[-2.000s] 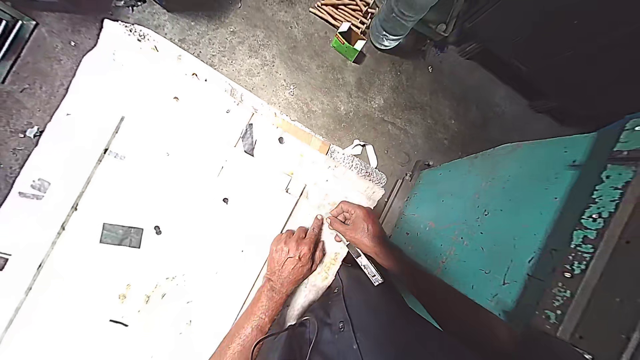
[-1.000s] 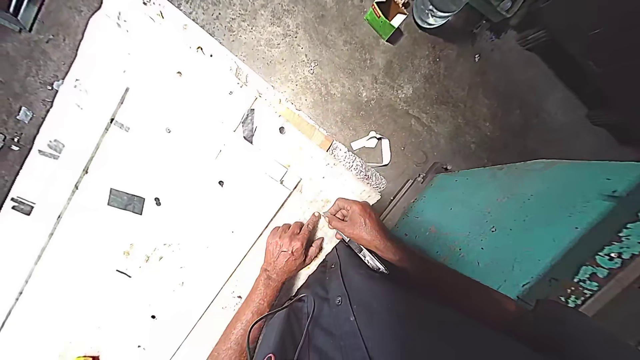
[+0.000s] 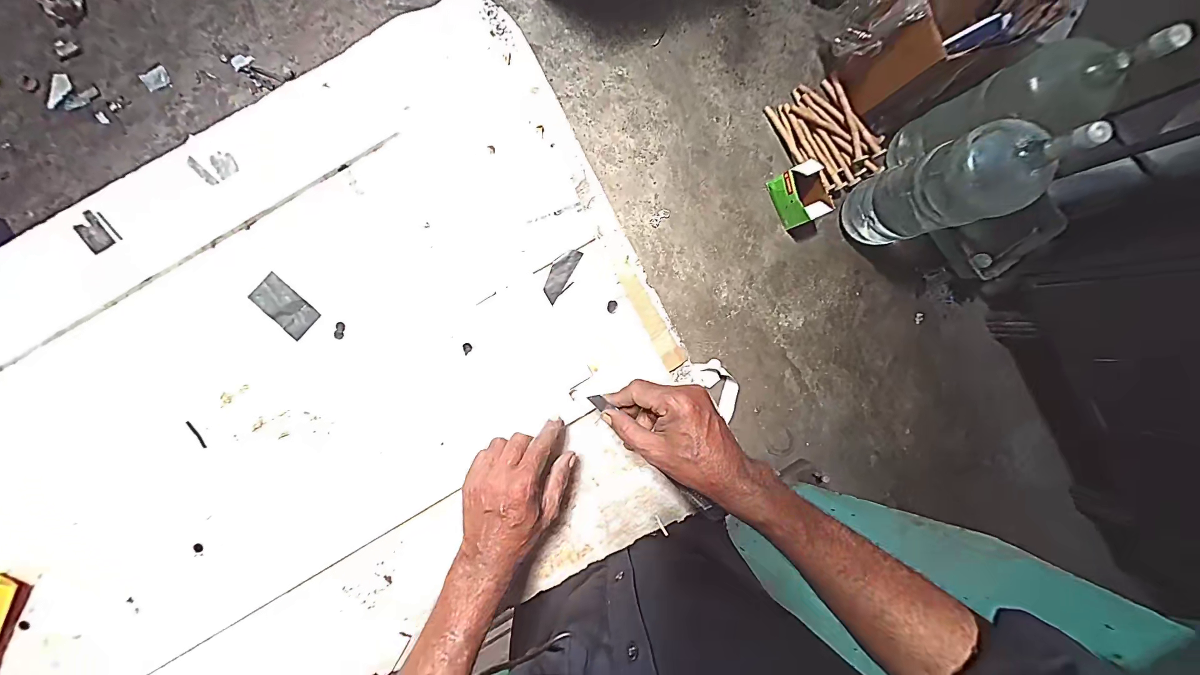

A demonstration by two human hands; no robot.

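Observation:
My left hand (image 3: 514, 487) rests on the white work surface (image 3: 394, 394) near its front edge, fingers spread slightly and nothing seen in them. Just right of it, my right hand (image 3: 670, 427) pinches a small dark flat blade (image 3: 598, 403) between thumb and fingertips; its tip touches or hovers over the surface beside a thin dark line. Dark grey tape-like patches lie on the surface, one rectangular (image 3: 284, 306) and one narrower (image 3: 562, 276). A tan strip (image 3: 653, 321) runs along the right edge, and a white loop of strip (image 3: 722, 386) hangs at the corner beyond my right hand.
On the concrete floor at the upper right are a green box (image 3: 793, 199), a pile of brown sticks (image 3: 825, 131) and large clear bottles (image 3: 975, 178). A teal panel (image 3: 937, 553) lies beneath my right forearm. Debris (image 3: 155, 78) is scattered at the upper left.
The metal tool seen under my right hand earlier no longer shows there, and a dark blade is now in its fingertips. My hands have moved slightly apart. The view has turned.

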